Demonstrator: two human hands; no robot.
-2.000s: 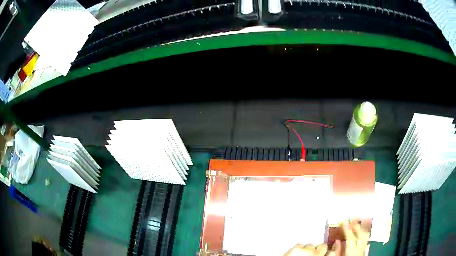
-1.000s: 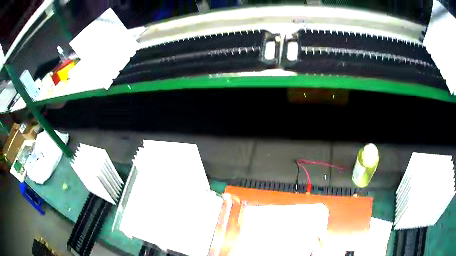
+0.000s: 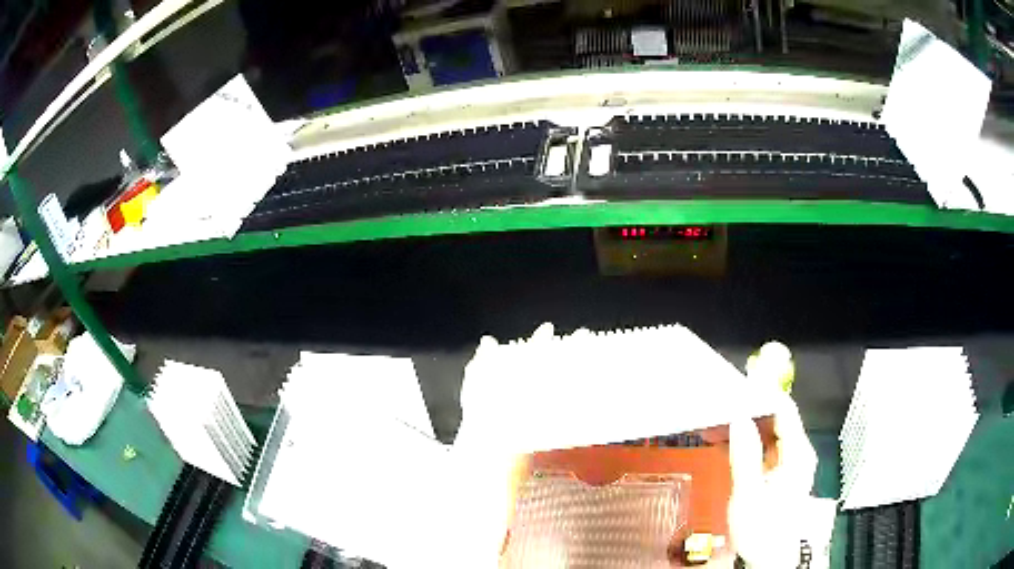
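Observation:
A white LED board panel (image 3: pixel 612 389), toothed along its top edge, is raised and tilted over the rear of the orange-red test fixture (image 3: pixel 712 472). My left hand (image 3: pixel 478 389), washed out by glare, grips its left side, with fingertips over the top edge. My right hand (image 3: pixel 769 467), also overexposed, is at its right edge; its fingers appear to hold the panel. The fixture's ribbed recess (image 3: pixel 606 517) shows with no panel in it. The clear lid (image 3: pixel 265 472) lies open at the left. A small pale yellow block (image 3: pixel 701 546) sits at the fixture's right.
Upright white panels stand in slotted racks at left (image 3: pixel 200 417) and right (image 3: pixel 906 428). A bottle (image 3: pixel 775 365) is partly hidden behind my right hand. A green-edged shelf (image 3: pixel 500 220) crosses above, with red digits beneath. A white bag (image 3: pixel 87 389) lies far left.
The lid has swung open to the left. The bright panel has left the recess and is now raised behind it between my hands. The view has tilted upward.

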